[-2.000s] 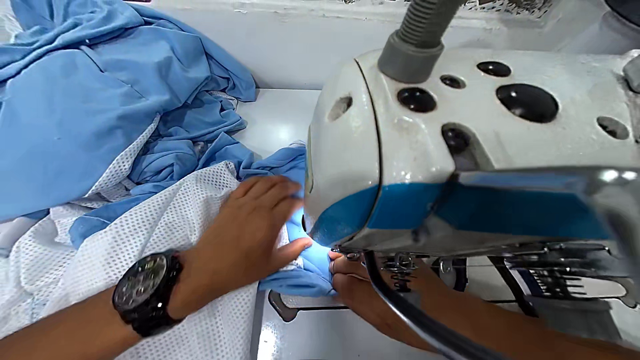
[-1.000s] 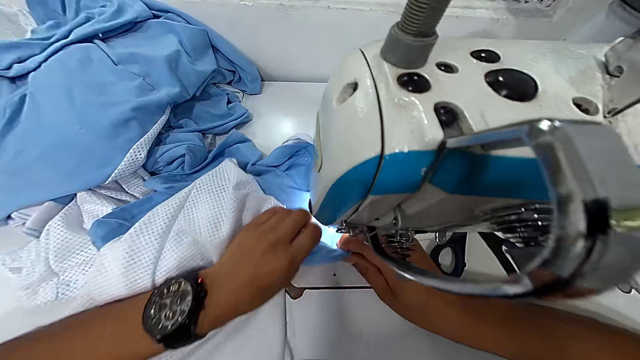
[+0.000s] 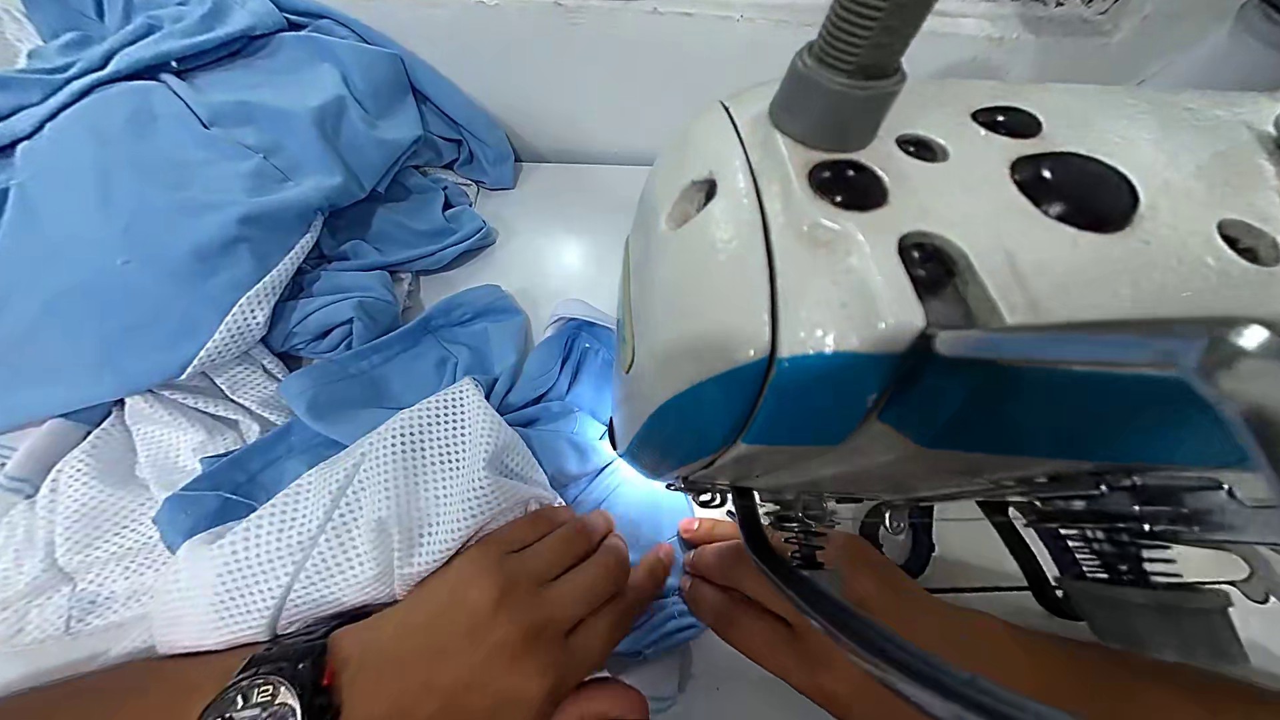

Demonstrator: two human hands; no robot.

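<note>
My left hand (image 3: 530,610), with a black watch on its wrist, lies palm down on the white mesh cloth (image 3: 370,530) and the edge of the blue fabric (image 3: 630,510), left of the machine head. The fingertips of my right hand (image 3: 740,590) touch the right edge of that blue fabric, below the head of the white and blue sewing machine (image 3: 700,330). A bright lamp glow falls on the fabric there. The machine head hides the needle area, and the curved metal bar (image 3: 800,590) covers part of my right hand.
A heap of blue garment cloth (image 3: 200,200) with white mesh spreads over the white table (image 3: 560,220) at the left. Behind it stands a white wall (image 3: 570,90). A grey ribbed hose (image 3: 850,80) rises from the machine top; tension springs (image 3: 800,530) sit below its arm.
My left hand was raised with fingers spread beside the machine head two seconds ago; it now rests lower on the cloth. The metal bar at the right has swung about.
</note>
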